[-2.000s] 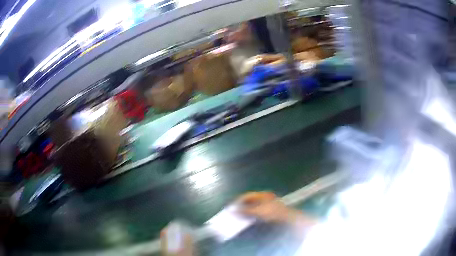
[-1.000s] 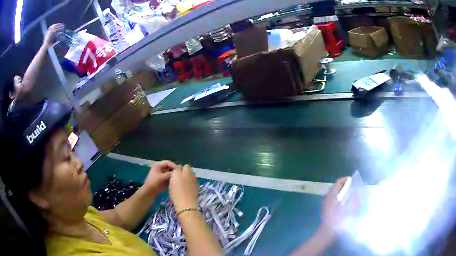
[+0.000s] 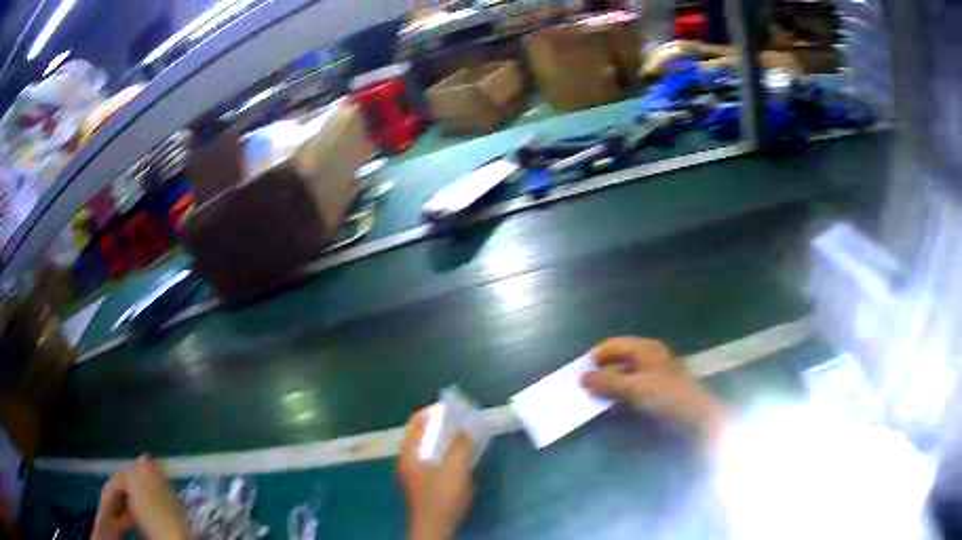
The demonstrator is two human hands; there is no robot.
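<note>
My left hand (image 3: 438, 475) is at the lower middle, fingers closed around a small stack of folded white leaflets (image 3: 451, 422). My right hand (image 3: 643, 380) is to the right of it and pinches one flat white leaflet (image 3: 561, 403) by its right end, above the pale rail. The two hands are apart. A pale retail box (image 3: 860, 264) stands at the right, partly washed out by glare. The print on the leaflets is too blurred to read.
A neighbour's hands (image 3: 137, 501) are at the lower left beside whitish strips (image 3: 224, 508). The pale rail (image 3: 316, 455) divides bench and belt (image 3: 390, 359). Across the belt are a brown carton (image 3: 264, 227), a white-topped dark piece (image 3: 472, 190) and blue appliances (image 3: 696, 95). Glare covers the lower right.
The view has swung right, leaving only the neighbour's hands at the lower left. My right hand has come into view with a single leaflet; my left hand still holds leaflets.
</note>
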